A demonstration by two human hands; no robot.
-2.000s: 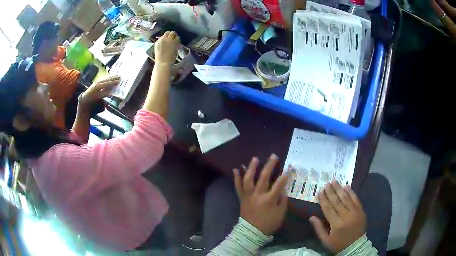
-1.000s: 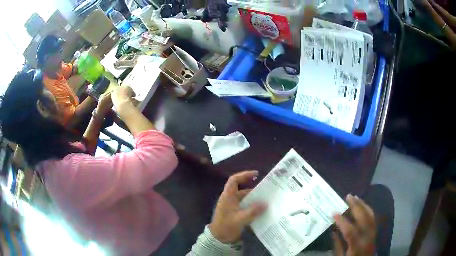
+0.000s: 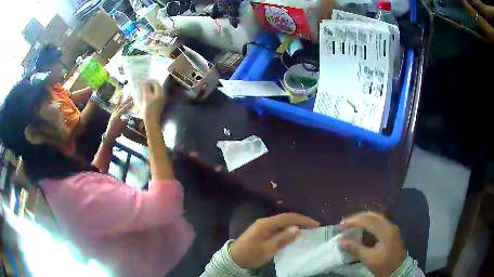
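Note:
A white printed instruction sheet (image 3: 310, 251) is between my two hands at the bottom of the view, over the table's near edge. It looks smaller than a full sheet, apparently folded; its print is blurred. My left hand (image 3: 271, 238) holds its left side with bent fingers near the top edge. My right hand (image 3: 376, 243) holds its right side, thumb and fingers at the upper right corner. A stack of unfolded leaflets (image 3: 355, 76) leans in the blue tray (image 3: 325, 120). Folded leaflets (image 3: 253, 88) lie on the tray's left edge.
A crumpled paper scrap (image 3: 242, 152) and small white bits lie on the dark tabletop (image 3: 325, 167). A person in a pink top (image 3: 119, 211) sits at the left, handling paper near a divider box (image 3: 193, 76). A round tub (image 3: 301, 79) and a red-capped bottle (image 3: 384, 11) are at the tray.
The sheet went from flat on the table to lifted and turned, and now shows a smaller face lower down between my hands. The neighbour's hands have moved over their papers.

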